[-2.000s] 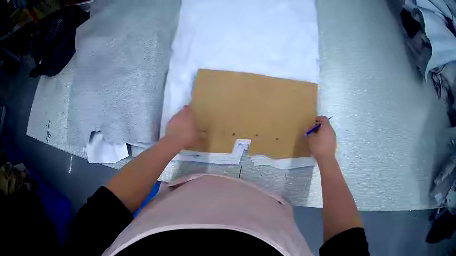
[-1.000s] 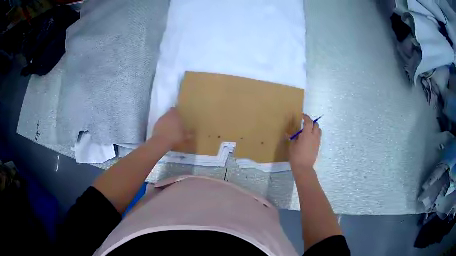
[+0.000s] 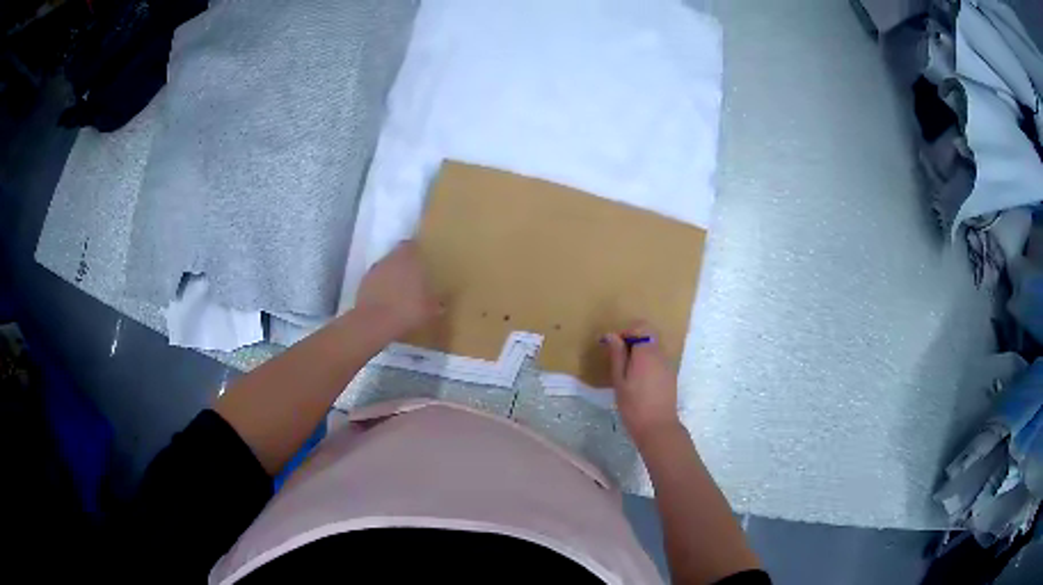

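The tan pattern card (image 3: 549, 251) lies on the stacked white panels (image 3: 560, 91), its notch at the near edge over the notch in the panels. A row of small holes runs near the card's near edge. My left hand (image 3: 398, 295) presses on the card's left edge, fingers partly on top. My right hand (image 3: 643, 377) is over the card's near right part and holds the blue marking pen (image 3: 636, 339), its tip at the card near the right end of the hole row. Whether the tip is in a hole is too small to tell.
Grey speckled panels (image 3: 263, 149) lie left of the white stack, with a small white fabric piece (image 3: 214, 318) sticking out under them. A dark bag (image 3: 120, 63) is at the far left. Grey, white and blue cut pieces (image 3: 989, 126) are heaped along the right side.
My right hand has moved left from the card's right edge to over its near right part, with the pen. My left hand stays at the left edge. The view has shifted slightly.
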